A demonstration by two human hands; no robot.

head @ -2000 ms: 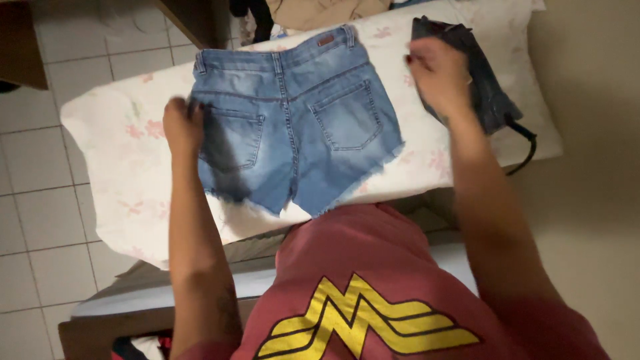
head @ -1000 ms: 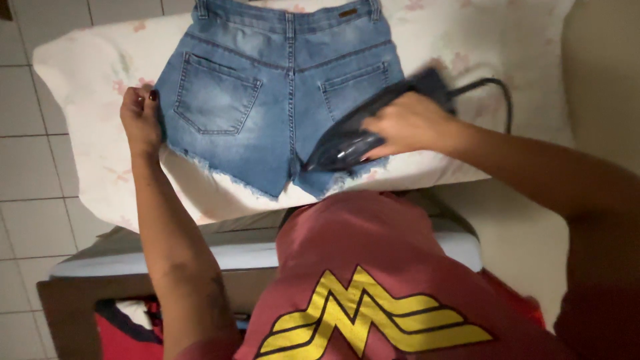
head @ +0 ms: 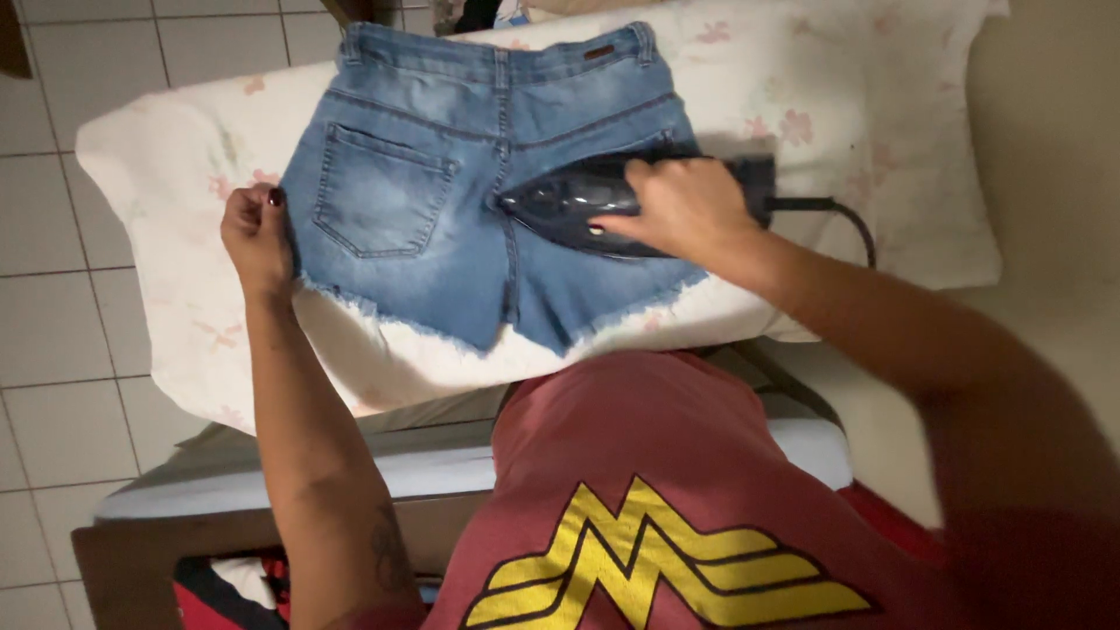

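Note:
Blue denim shorts (head: 394, 201) with frayed hems lie back side up on a white floral cloth (head: 192, 306) over a board, waistband at the far side. My right hand (head: 691, 206) grips a dark clothes iron (head: 560, 206), which rests on the right half of the shorts and covers most of that back pocket. The iron's tip points left, at the center seam. At the left side edge of the shorts, my left hand (head: 258, 232) pinches the denim with curled fingers, close to the hem.
The iron's black cord (head: 853, 223) curves off to the right over the cloth. Between me and the board's near edge is a pale blue-edged surface (head: 437, 472). Below it, red and black fabric (head: 227, 595) shows in a brown wooden piece of furniture (head: 122, 560). Tiled floor lies left.
Two seconds ago the iron stood at the right with my right hand by it; one second ago it was on the right leg's lower part. It now lies higher, over the right pocket.

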